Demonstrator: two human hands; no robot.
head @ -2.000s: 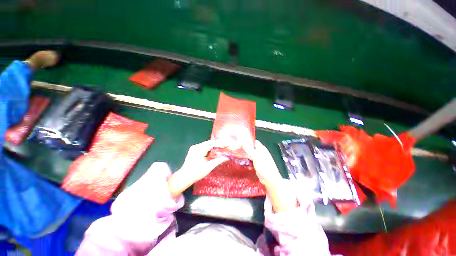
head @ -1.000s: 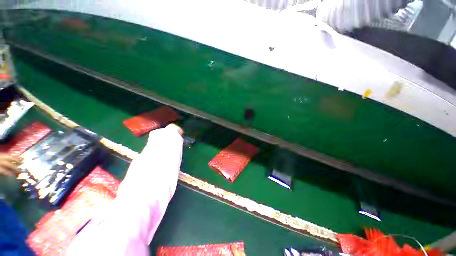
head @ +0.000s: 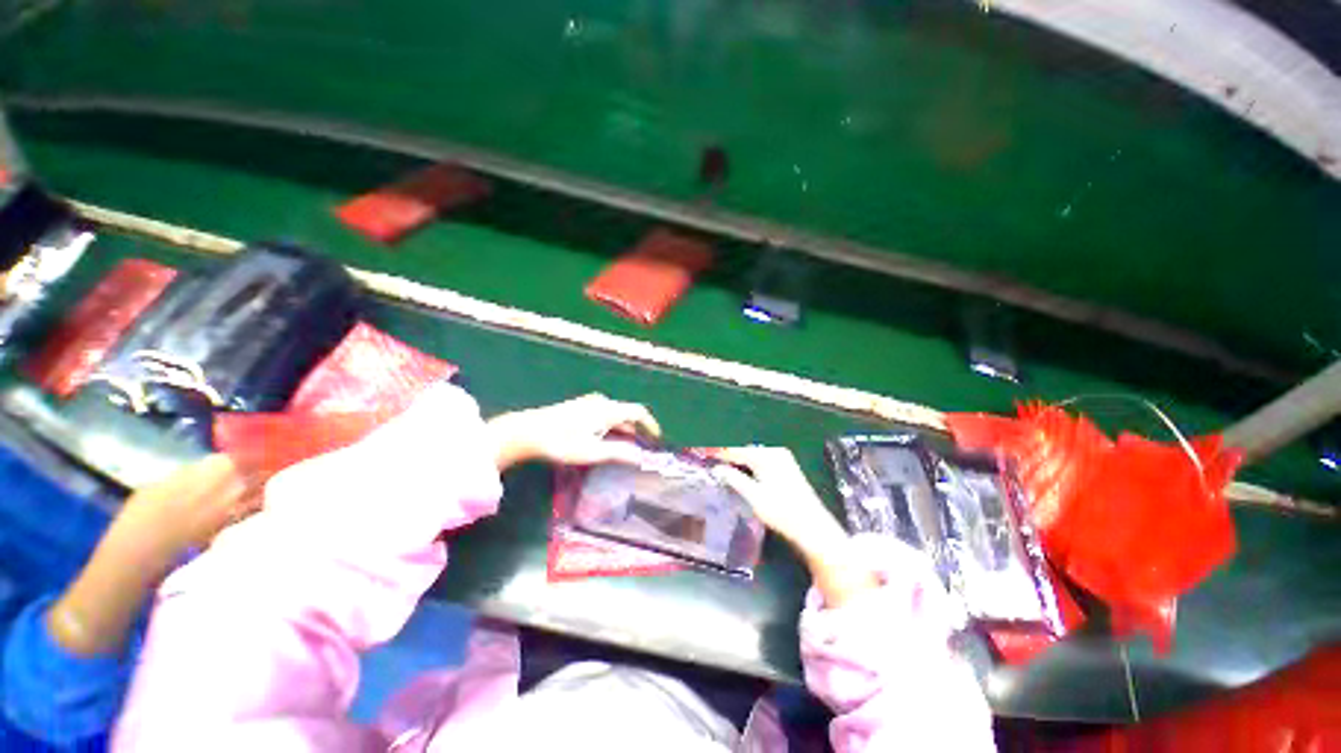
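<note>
A bagged electronic unit [head: 669, 515] in shiny film lies over the red bubble bag pad [head: 588, 558] on the bench in front of me. My left hand [head: 577, 436] holds its upper left corner and my right hand [head: 772, 493] holds its upper right side. Some fingertips are hidden behind the unit. Two waiting bagged units [head: 941, 522] lie side by side just right of my right hand. The red bubble bags [head: 375, 372] at left are partly hidden by my sleeve.
Packed red bags [head: 649, 275] and dark packets [head: 772, 287] lie on the green conveyor belt [head: 868, 346]. A ruffled red bundle [head: 1132, 508] is at right. A dark bagged stack [head: 243, 331] is at left. A neighbour's hand [head: 177, 515] reaches near my left sleeve. A red sack [head: 1250, 699] is at lower right.
My left hand has come back from the belt to the bench. Both hands now hold a bagged unit. The packed red bag is on the belt. The neighbour's hand has moved right, to the red bags.
</note>
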